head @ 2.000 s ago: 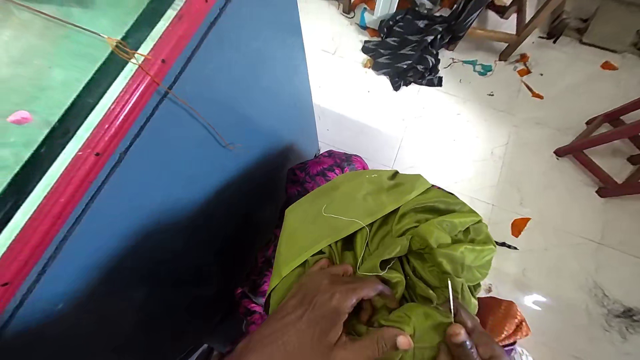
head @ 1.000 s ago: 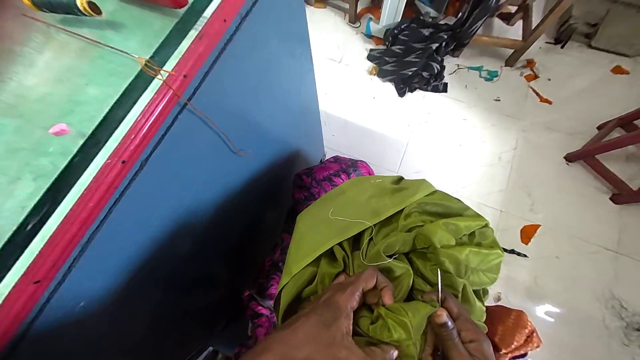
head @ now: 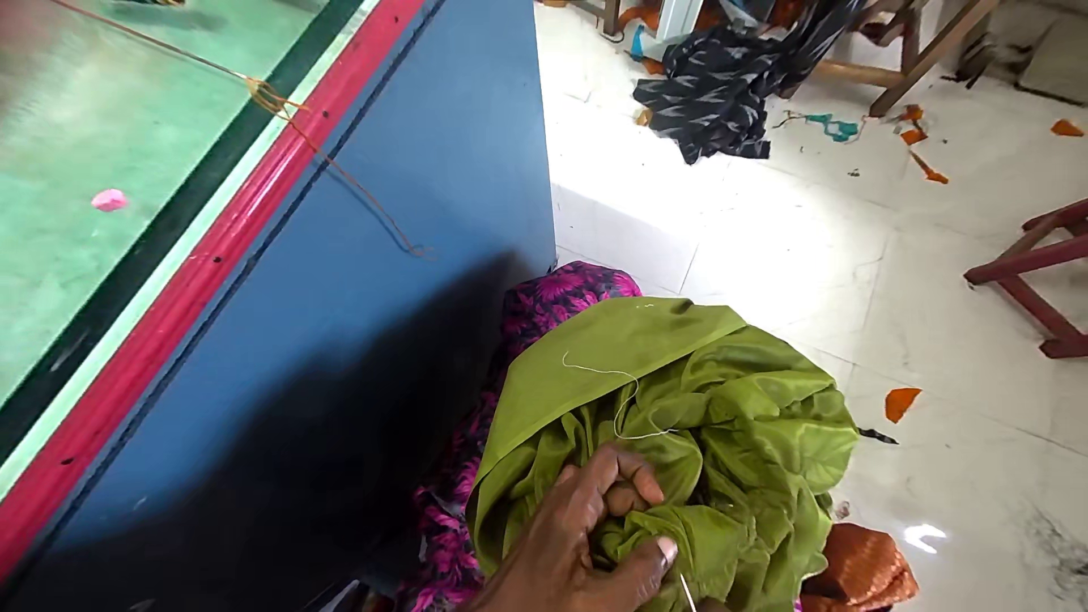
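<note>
A bundle of green cloth (head: 765, 399) lies gathered over purple-and-black floral fabric (head: 565, 302). My left hand (head: 586, 531) pinches a fold of the green cloth between thumb and fingers. Just right of that thumb, at the bottom edge, the thin metal shaft of a needle (head: 687, 591) points up. Only a sliver of my right hand (head: 712, 606) shows beside the needle's lower end; its grip is mostly cut off by the frame. A loose pale thread (head: 633, 387) curls over the green cloth above my left hand.
A blue-sided table (head: 442, 127) with a red edge and green top stands at left, a brown thread hanging over it. Black patterned cloth (head: 714, 93) lies at the top near wooden legs. A red wooden stool (head: 1033, 259) is at right. Orange scraps (head: 901, 404) and orange fabric (head: 858, 565) lie lower right.
My right hand, which held the needle upright over the green cloth, has moved down and is now almost out of view. My left hand still pinches the cloth.
</note>
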